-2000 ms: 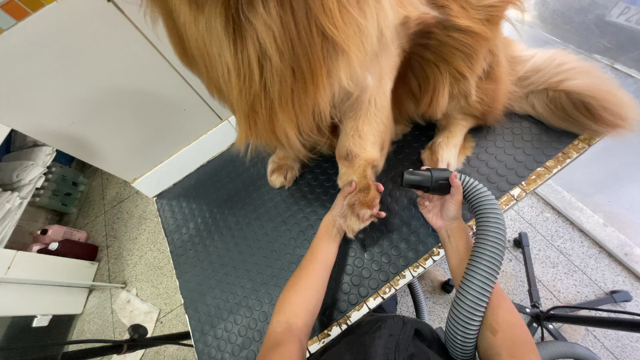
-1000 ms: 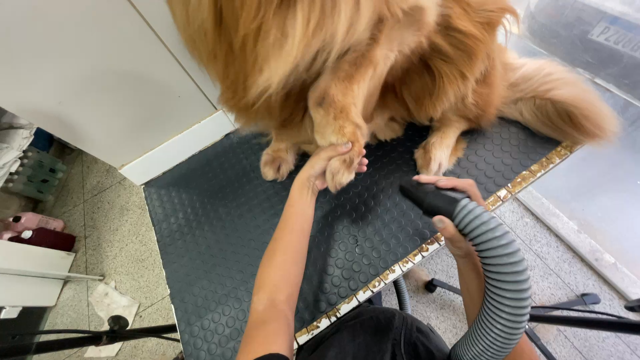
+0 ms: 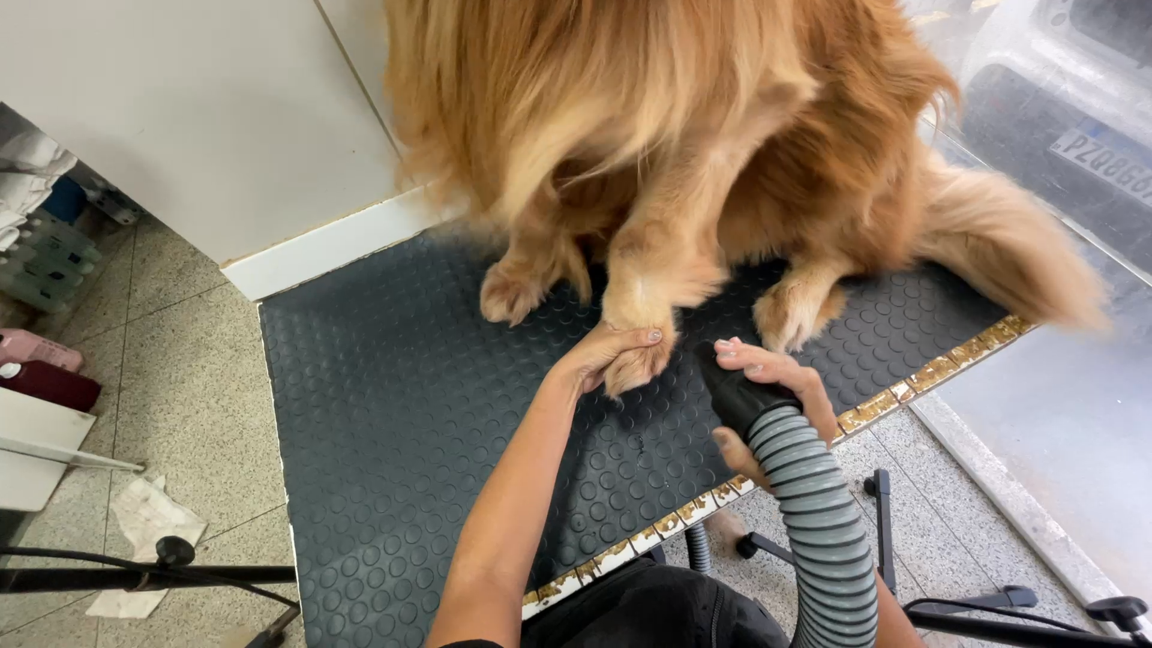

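Observation:
A long-haired golden dog sits on a black rubber mat with raised discs, its head out of view. My left hand is closed around the dog's front paw, thumb on top. In my right hand is the black nozzle of a grey ribbed dryer hose, its tip pointing up toward the held paw. The other front paw and a hind paw rest on the mat. The bushy tail hangs over the table's right edge.
A white panel borders the mat at upper left. Worn trim edges the near side. Black wheeled stand legs are at lower right, a black bar at lower left. Bottles and a crumpled cloth lie left. Glass shows a vehicle outside.
My right hand has shifted its hold from the nozzle's underside to around the nozzle, whose tip has turned from pointing left to pointing up. My left hand still holds the front paw.

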